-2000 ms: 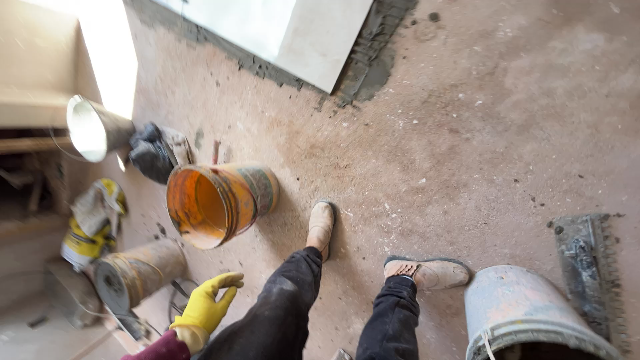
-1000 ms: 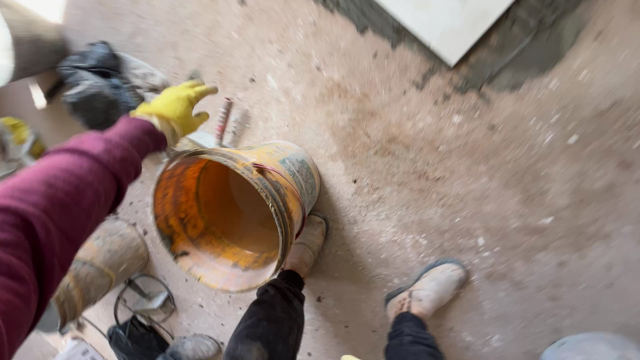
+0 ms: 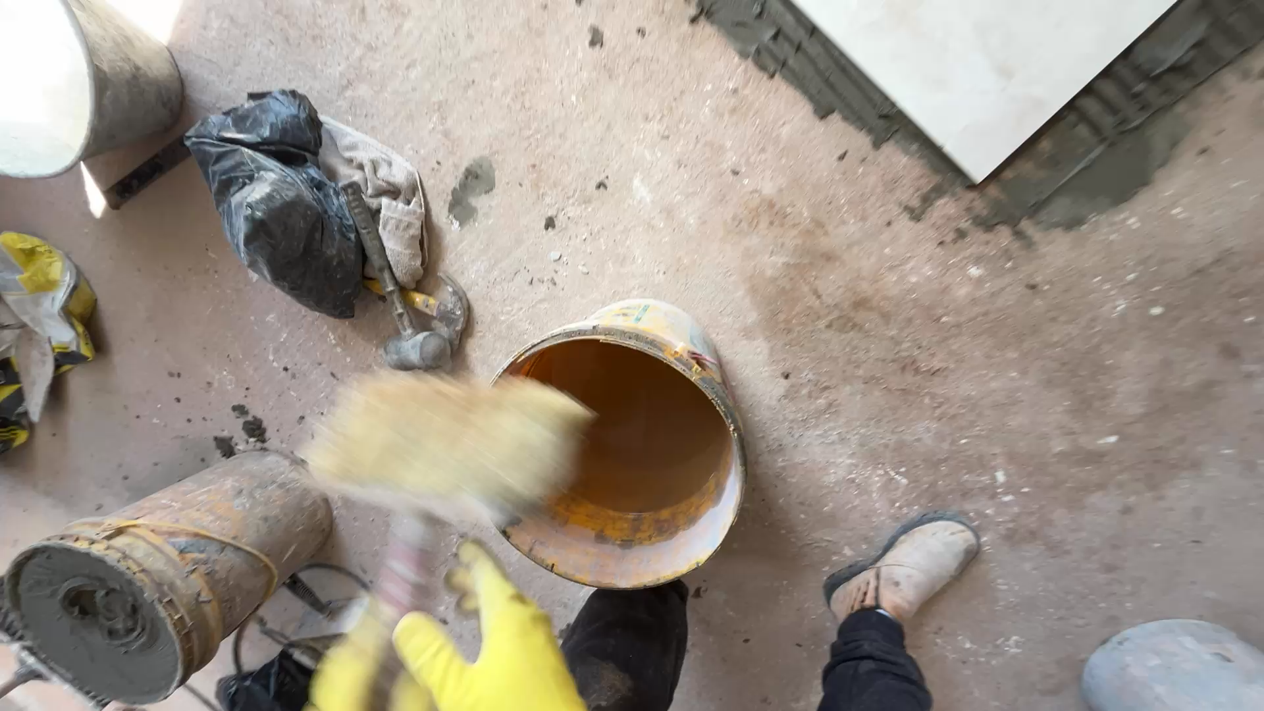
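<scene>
A wide block brush with pale bristles [image 3: 449,444], blurred by motion, is held up at the lower left, partly over the bucket's rim. My left hand [image 3: 351,657], in a yellow glove and blurred, is closed around its red-and-white handle [image 3: 407,568]. Close beside the handle on its right is my right hand [image 3: 499,642], also in a yellow glove, thumb and fingers apart; whether it touches the handle is unclear. An orange-stained bucket [image 3: 731,464] with brownish liquid inside stands on the floor just in front of my leg.
Left of the bucket lie a hammer [image 3: 418,351], a black plastic bag [image 3: 281,212] and a cloth [image 3: 385,188]. A mortar-crusted bucket [image 3: 237,523] is at lower left, a whitish one [image 3: 133,79] at upper left. A large pale tile [image 3: 987,69] rests on grey mortar [image 3: 1116,168] at upper right.
My left hand has taken hold of the brush that stood beyond the orange bucket and brought it back toward me. My right hand has come into view beside it.
</scene>
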